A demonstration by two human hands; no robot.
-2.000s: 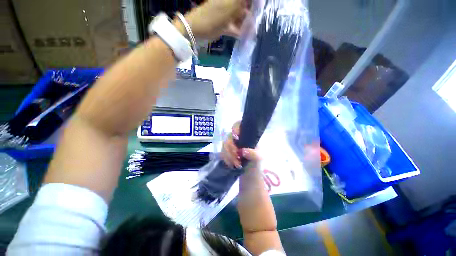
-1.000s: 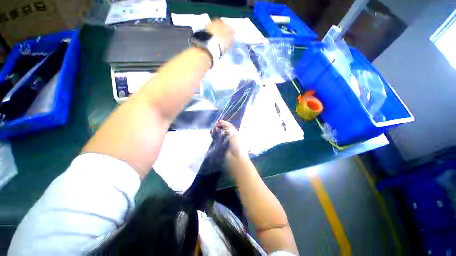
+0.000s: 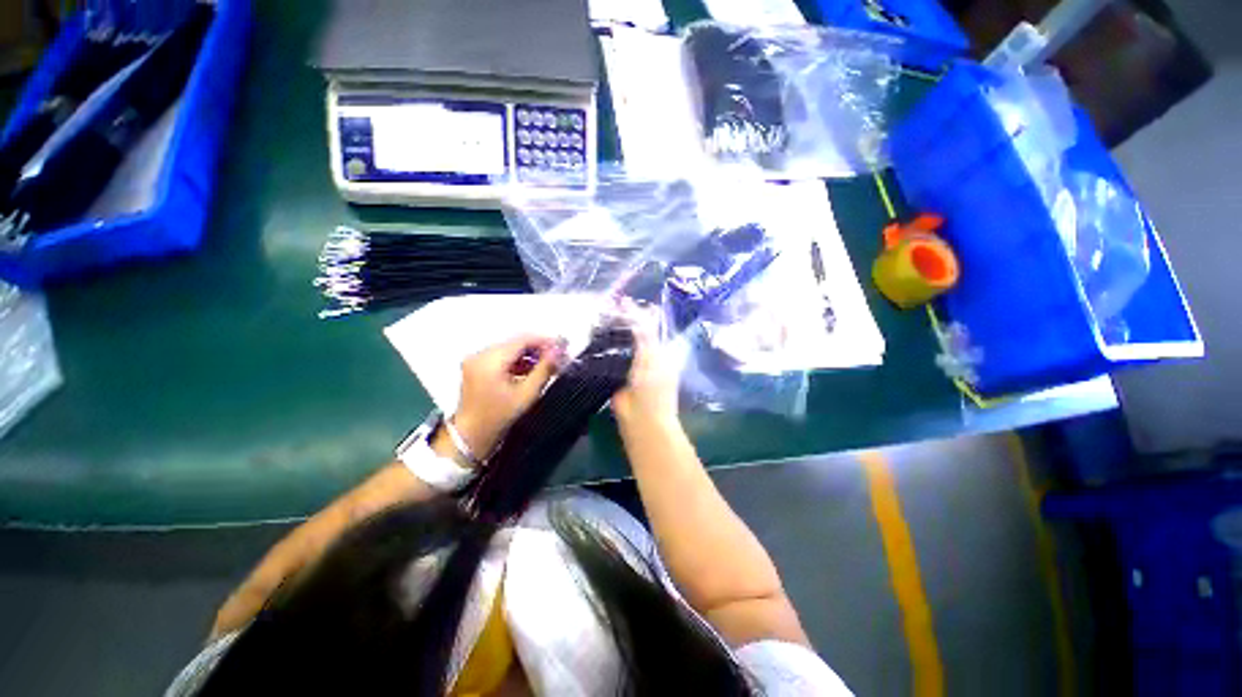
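Observation:
A thick black wire bundle slants from near my chest up into a clear poly bag. The bag lies crumpled over paper sheets, with dark wires inside. My right hand is closed around the bundle at the bag's mouth. My left hand, with a white band at the wrist, is at the bundle's left side. Its fingers are curled with the tips at the bundle and bag; whether they grip is unclear. The bundle's lower end is hidden by hair.
Cut black leads lie below the counting scale. A packed wire bag lies right of the scale. A blue parts bin is at left, and a deeper blue bin at right beside a yellow tape roll.
My left hand has drawn back from the bag's far part to beside the bundle. My right hand still holds the bundle. The view has shifted, uncovering the scale's front and the leads.

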